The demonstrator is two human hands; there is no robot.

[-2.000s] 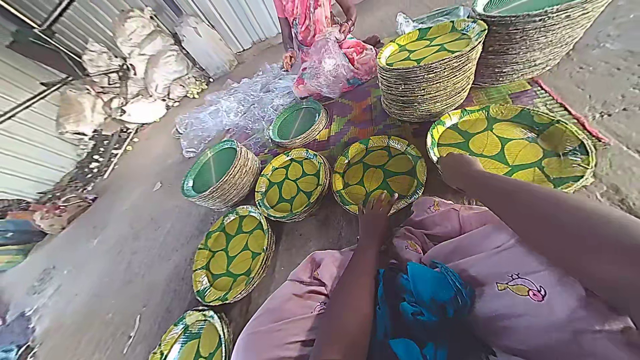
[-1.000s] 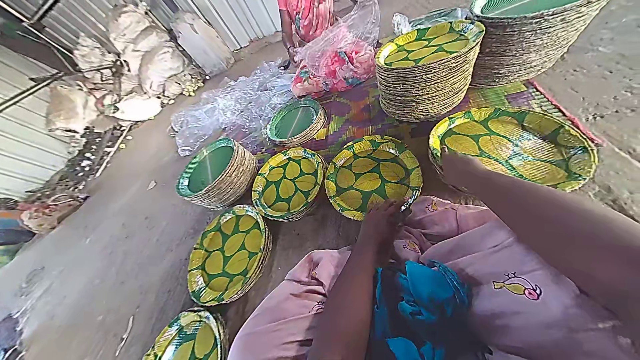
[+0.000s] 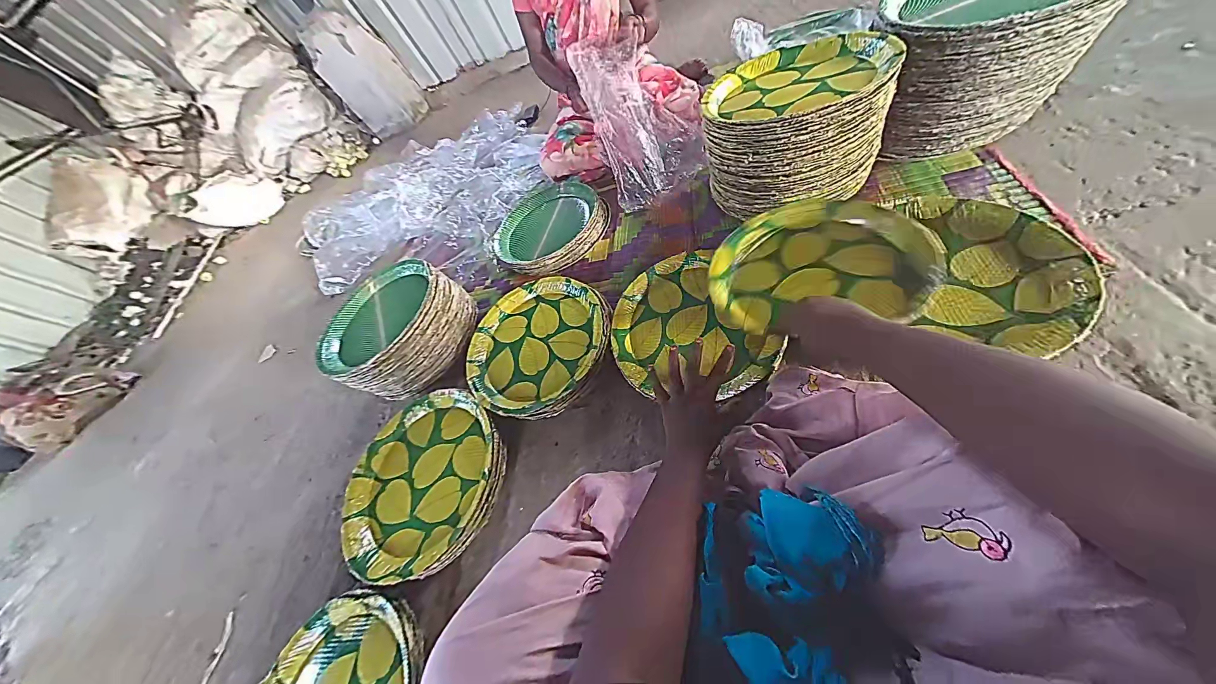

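Note:
Green plates with a yellow leaf print stand in stacks before me. My right hand (image 3: 825, 332) grips the near edge of a motion-blurred leaf-print plate (image 3: 855, 261), raised between the stack at my knees and the right-hand one. My left hand (image 3: 692, 389) rests with spread fingers on the near rim of a leaf-print stack (image 3: 665, 313), partly under the raised plate. At the right lies another leaf-print stack (image 3: 1016, 285). More leaf-print stacks (image 3: 537, 347) (image 3: 423, 484) curve away to the left.
Plain green plate stacks (image 3: 380, 323) (image 3: 549, 228) stand at the left, a tall leaf-print stack (image 3: 803, 133) and a taller green one (image 3: 988, 85) behind. A person (image 3: 608, 85) sits beyond with a clear plastic bag, beside heaped plastic bags (image 3: 427, 190). White sacks (image 3: 275, 114) lean near the metal wall.
My right hand has lifted a plate off the right-hand stack and moved left with it. My left hand stays at the near stack's rim. The person beyond has raised the plastic bag.

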